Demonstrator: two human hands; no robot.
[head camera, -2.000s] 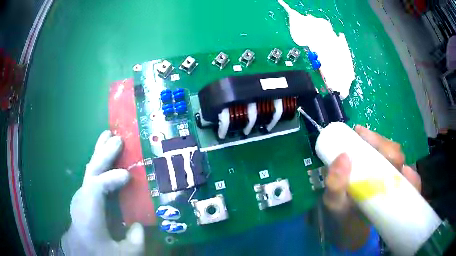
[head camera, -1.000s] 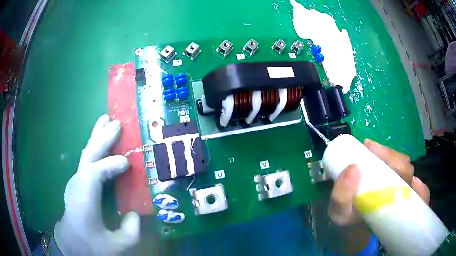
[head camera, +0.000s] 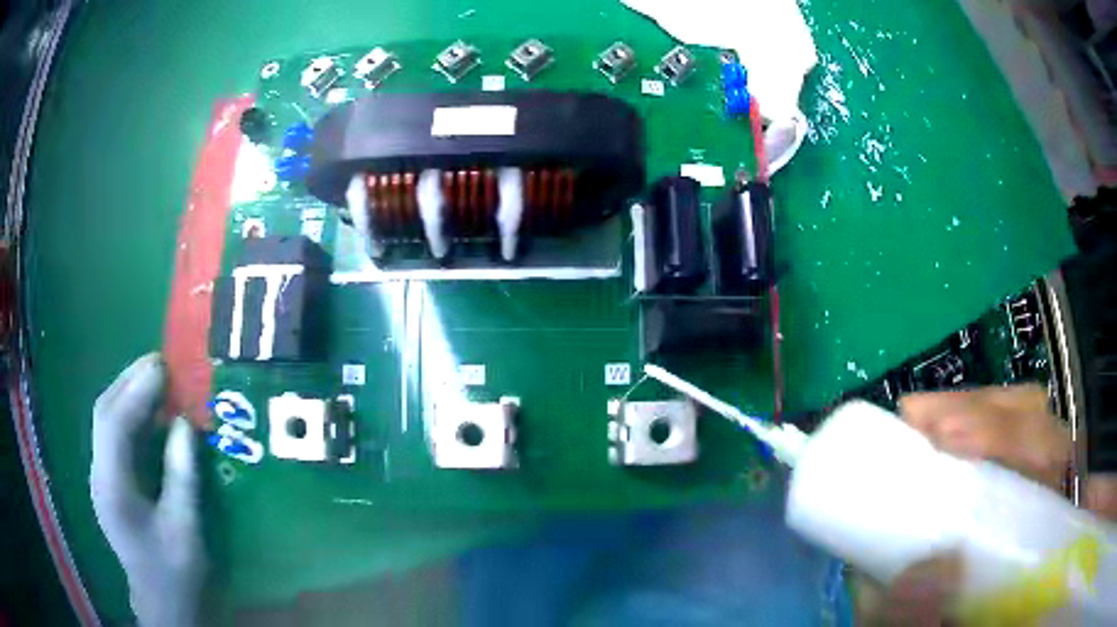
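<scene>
The green circuit board (head camera: 551, 331) lies in front of me, with a large black oval choke (head camera: 478, 147) with copper windings across it. My right hand (head camera: 980, 453), bare and blurred, is wrapped around the white glue dispenser (head camera: 894, 490). Its thin nozzle (head camera: 704, 394) points left, with its tip over the board just above the right large screw terminal (head camera: 657, 432). My left hand (head camera: 145, 490), in a white glove, is at the board's lower left, by the red pad (head camera: 196, 294); its fingertips are at the pad's edge, and contact is unclear. A black relay (head camera: 267, 300) carries white stripes.
Upright black capacitors (head camera: 676, 233) stand at the board's right side. A crumpled white cloth (head camera: 747, 43) lies behind the board's far right corner on the green mat (head camera: 906, 208). Dark green boards (head camera: 968, 355) lie at the right. A curved rail runs along the left edge.
The board has shifted left and turned slightly in view. The nozzle has moved from beside the choke's right end to near the right large terminal. My left hand sits lower and farther left.
</scene>
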